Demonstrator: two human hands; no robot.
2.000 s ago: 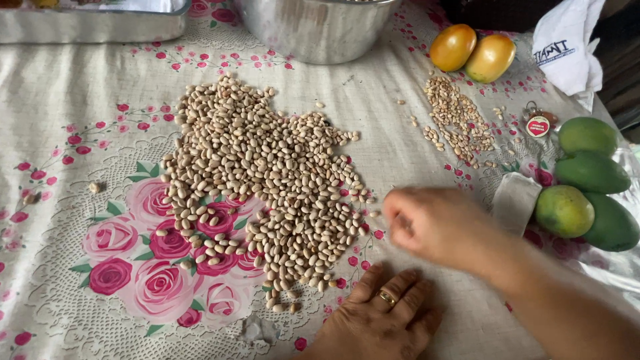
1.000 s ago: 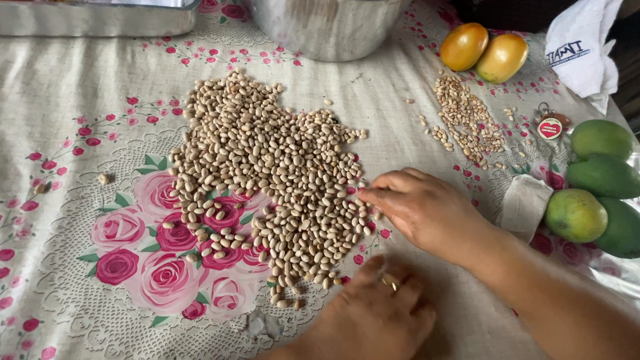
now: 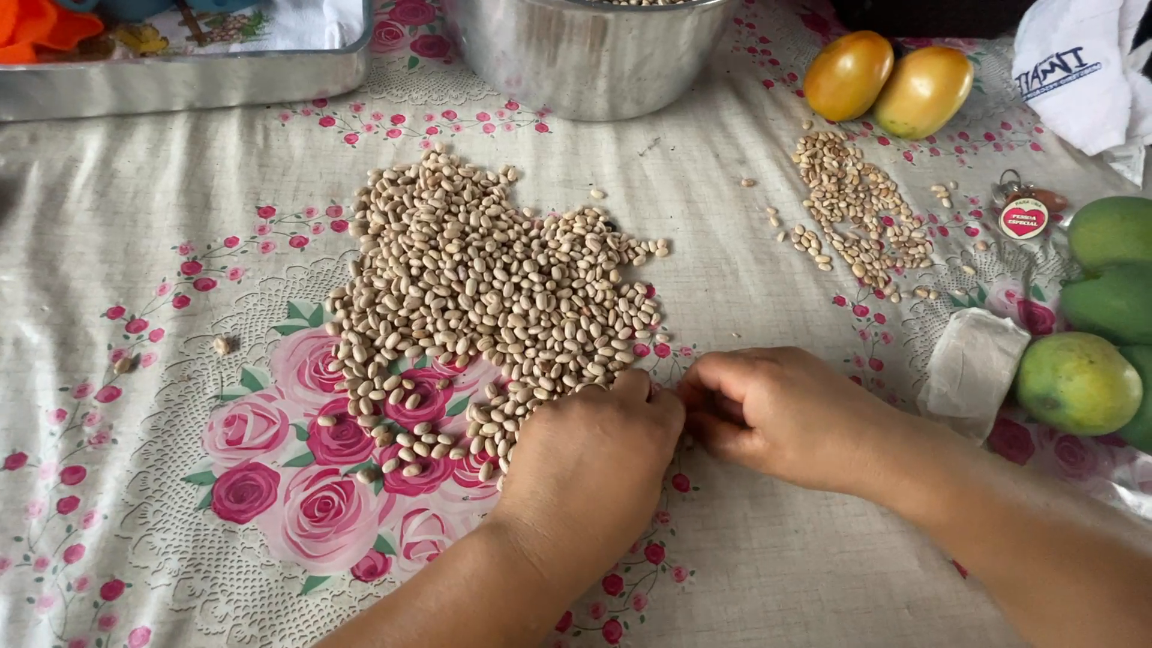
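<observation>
A large pile of pale dried beans [image 3: 490,279] lies on a floral tablecloth [image 3: 171,378]. My left hand [image 3: 594,459] rests over the pile's lower right edge, back up, its fingers curled and their tips largely hidden. Just right of it, my right hand [image 3: 774,414] is bent inward with thumb and fingers close together, near or touching the left fingertips. Whether either hand pinches a bean cannot be seen. A smaller scatter of beans [image 3: 855,207] lies farther back on the right.
A metal pot [image 3: 594,63] with beans stands at the back, a metal tray [image 3: 189,85] at back left. On the right are two yellow-orange fruits [image 3: 846,76], green mangoes [image 3: 1080,382], a heart keychain [image 3: 1023,218], a white wrapper [image 3: 974,369] and a white printed cloth [image 3: 1075,72].
My left hand has moved forward from the cloth to the pile's lower right edge. My right hand, at the pile's right edge one second ago, is now beside the left fingers.
</observation>
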